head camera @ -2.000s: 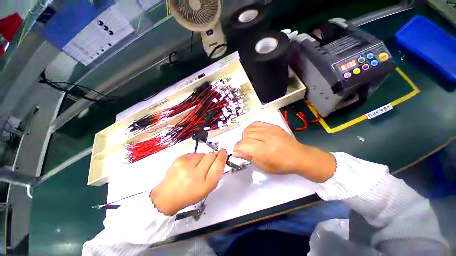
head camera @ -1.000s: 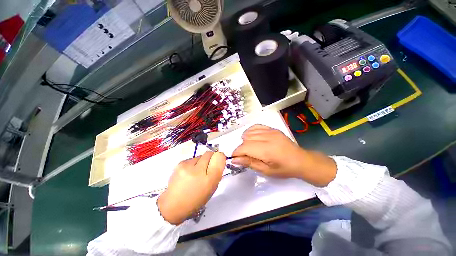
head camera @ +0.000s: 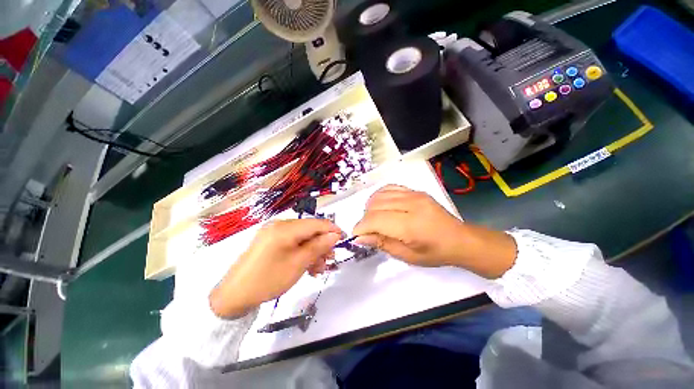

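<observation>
My left hand [head camera: 275,260] and my right hand [head camera: 415,229] meet over the white board [head camera: 373,304], fingertips a little apart. Both pinch a thin dark wire harness [head camera: 346,241] at its join, just above a small grey metal clip. Whether black tape is at the join is too small to tell. A black-headed post [head camera: 306,205] stands behind my left fingers. Another fixture clip [head camera: 293,322] stands near the board's front edge, with a thin lead running up from it.
The cream parts tray [head camera: 158,241] with red and black leads lies behind the board. Black tape rolls [head camera: 407,106], the tape dispenser [head camera: 525,91] and orange-red loops [head camera: 455,178] are at the right. A fan [head camera: 298,15] stands behind; a blue bin [head camera: 658,53] is far right.
My left hand has flattened and shifted slightly left, its fingers more spread. The lead end sticking out left of my left wrist no longer shows. The view has shifted slightly.
</observation>
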